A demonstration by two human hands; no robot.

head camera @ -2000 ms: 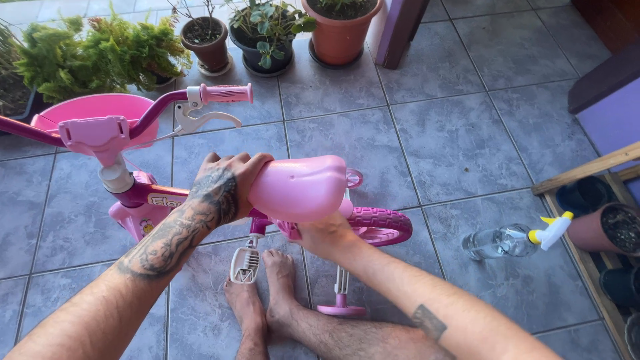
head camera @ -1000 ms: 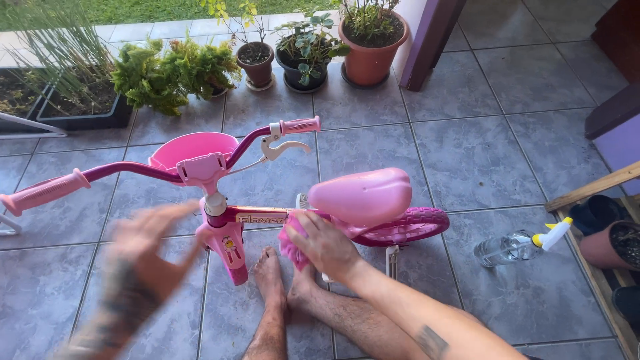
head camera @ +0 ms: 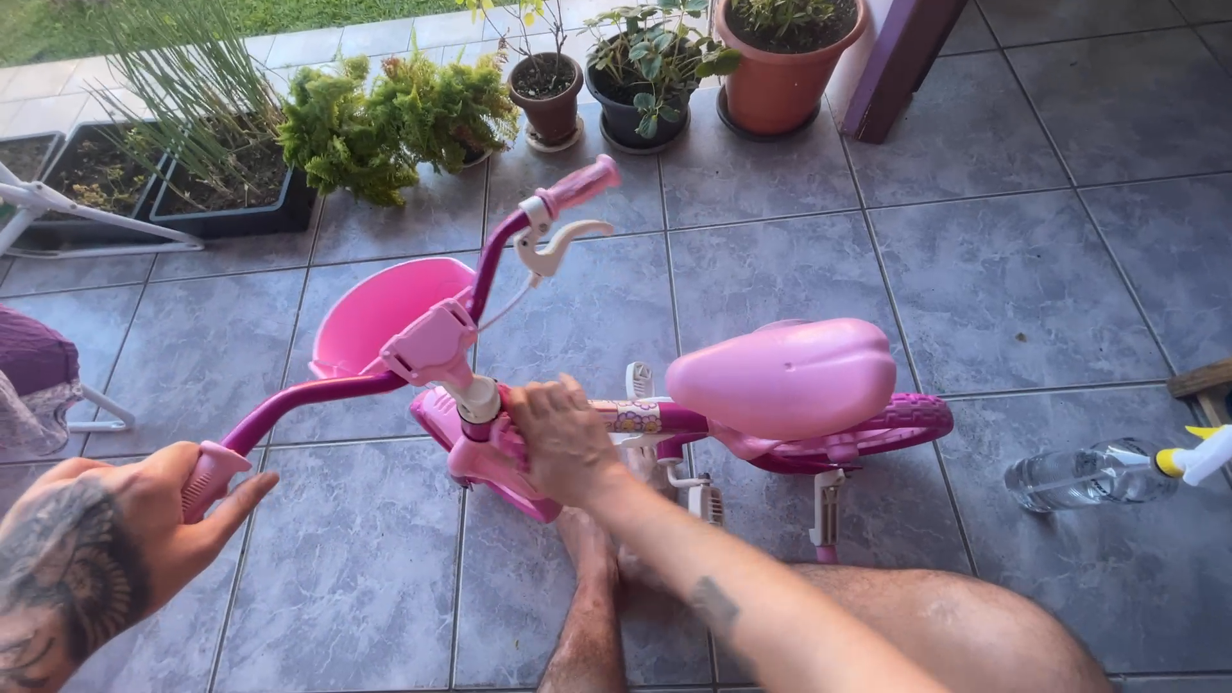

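A pink child's bicycle (head camera: 635, 417) stands across the tiled floor, with its handlebar turned. My left hand (head camera: 106, 539) is wrapped around the near pink handlebar grip (head camera: 207, 478), its thumb sticking out. Over the front of the frame, just behind the white headset collar (head camera: 478, 399), my right hand (head camera: 563, 438) curls around the tube. Pink material shows by its fingers; whether it is cloth or bicycle part, I cannot tell. A pink basket (head camera: 385, 308) sits at the front, and the pink saddle (head camera: 784, 375) is right of my right hand. The white brake lever (head camera: 553, 250) is on the far side.
A clear spray bottle (head camera: 1088, 474) lies or stands on the tiles at right. Potted plants (head camera: 549, 96) and a dark planter (head camera: 231, 207) line the far edge. A purple post (head camera: 895, 67) rises behind. My bare feet are under the frame; a white metal stand (head camera: 96, 217) is at left.
My left hand has moved from the air beside the frame onto the near handlebar grip. My right hand has moved forward from near the saddle to the frame's front. The handlebar has turned.
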